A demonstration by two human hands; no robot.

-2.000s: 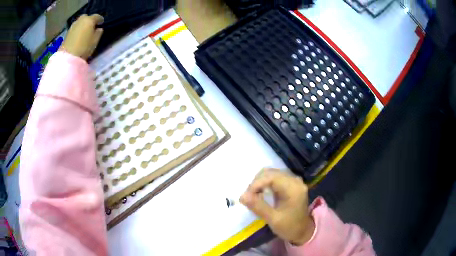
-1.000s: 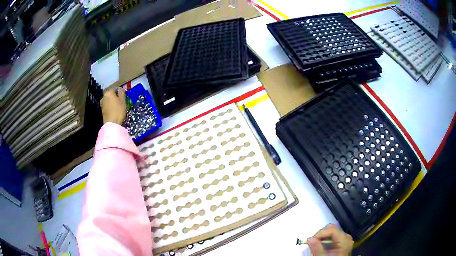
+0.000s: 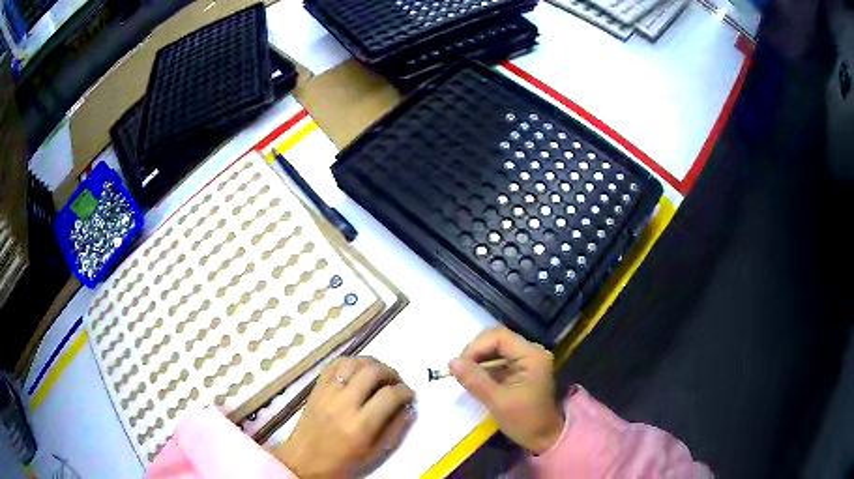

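My right hand (image 3: 510, 384) pinches a thin tan stick (image 3: 493, 363) with a small dark and silver part (image 3: 434, 374) at its tip, above the white tabletop. My left hand (image 3: 354, 419) is curled palm-down at the near edge of the pale board, left of the stick tip. A small silver component (image 3: 410, 405) shows at its fingertips; the rest of its hold is hidden. The pale board (image 3: 217, 281) has rows of linked-circle cutouts, with two ringed silver parts (image 3: 350, 299) at its right edge.
A black tray (image 3: 412, 154) with silver parts stands right of the board, and a black pen (image 3: 318, 196) lies between them. A blue bin (image 3: 68, 245) of loose metal parts is at left. More black trays (image 3: 208, 79) are behind.
My left hand has come back from the blue bin to the near side of the board, close to my right hand. The view has shifted. My right hand still holds the stick.
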